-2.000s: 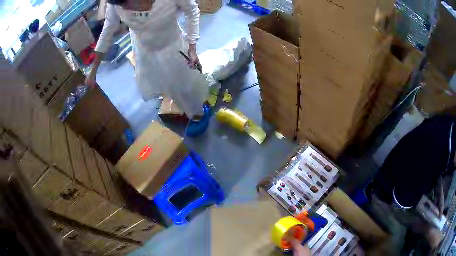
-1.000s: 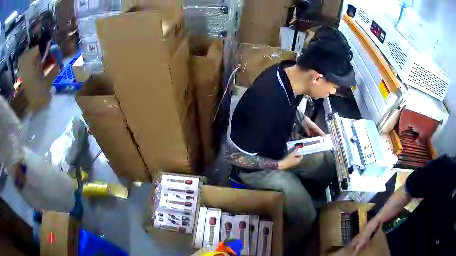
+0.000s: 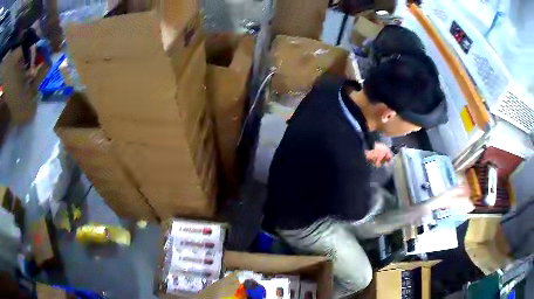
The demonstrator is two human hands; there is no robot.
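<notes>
The blue and orange tape gun (image 3: 252, 288) shows small and blurred at the bottom edge, over the open carton (image 3: 275, 260). The carton holds white product boxes (image 3: 275, 286) with small dark and red pictures. More product boxes (image 3: 193, 257) lie in a row in a carton just left of it. A brown cardboard piece (image 3: 220, 288) is beside the tape gun, cut off by the edge. Neither of my hands shows. Whatever holds the tape gun is out of the picture.
A person (image 3: 328, 157) in a dark shirt and cap sits beyond the carton at a bench (image 3: 430, 239). Tall brown cartons (image 3: 140, 117) stand at left. A yellow roll (image 3: 96, 234) lies on the floor. Another open carton (image 3: 404, 280) stands at lower right.
The view has swung right and the blue stool has left it. My fingertips at the tape gun have gone out of view. The seated person's arm now reaches across the bench.
</notes>
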